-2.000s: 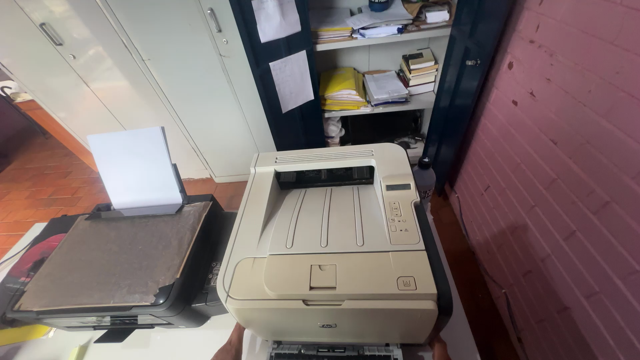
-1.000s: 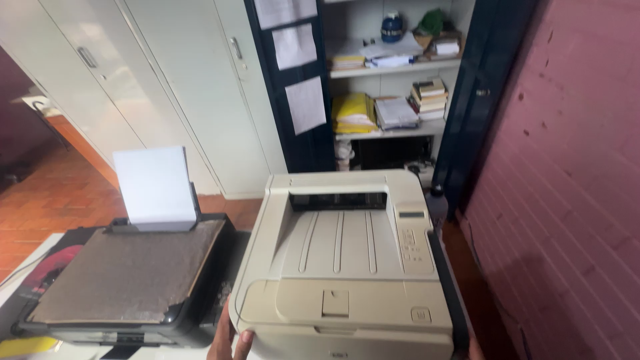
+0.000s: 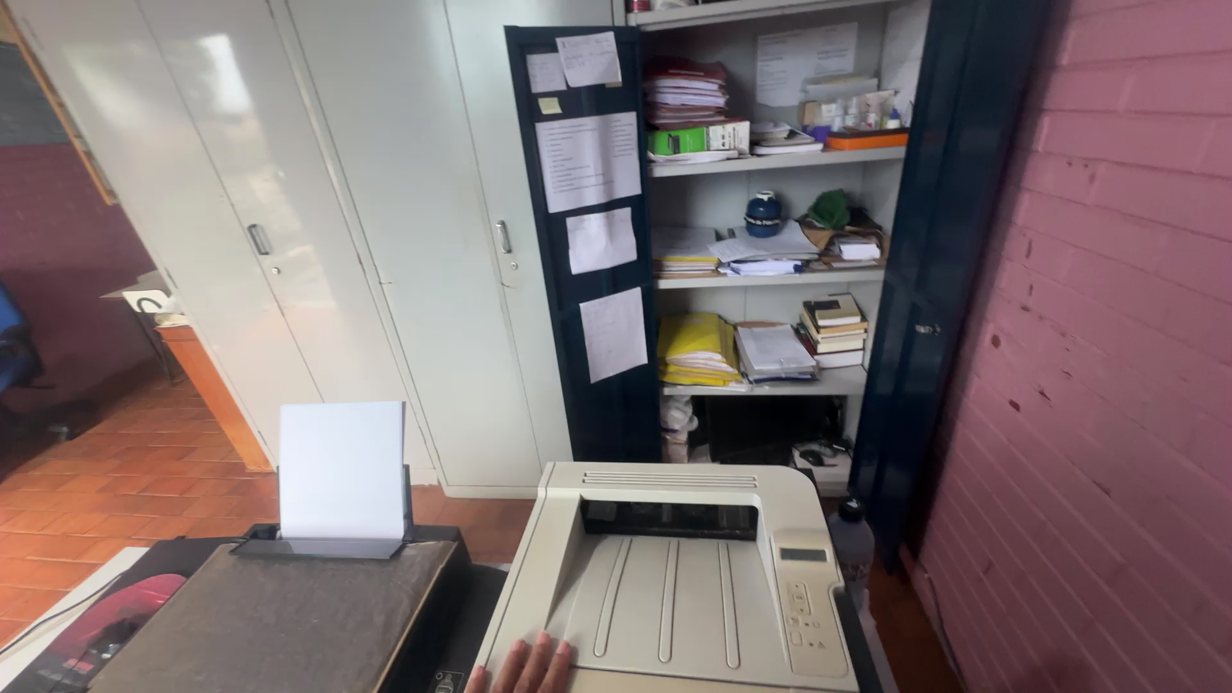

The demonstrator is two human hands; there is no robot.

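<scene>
A beige laser printer stands at the bottom centre, its front part cut off by the lower edge of the view. The fingers of my left hand lie flat on the left side of its top, spread slightly and holding nothing. My right hand is out of view. To the left is a black inkjet printer with a worn brown cover on top and white paper upright in its rear feed.
An open dark blue cabinet behind holds papers, yellow folders and books. Light grey lockers stand to its left. A plastic bottle is just right of the laser printer, near the pink brick wall.
My left hand has moved from the laser printer's front left side onto its top. My right hand, at the printer's front right two seconds ago, has left the view. The view has tilted up.
</scene>
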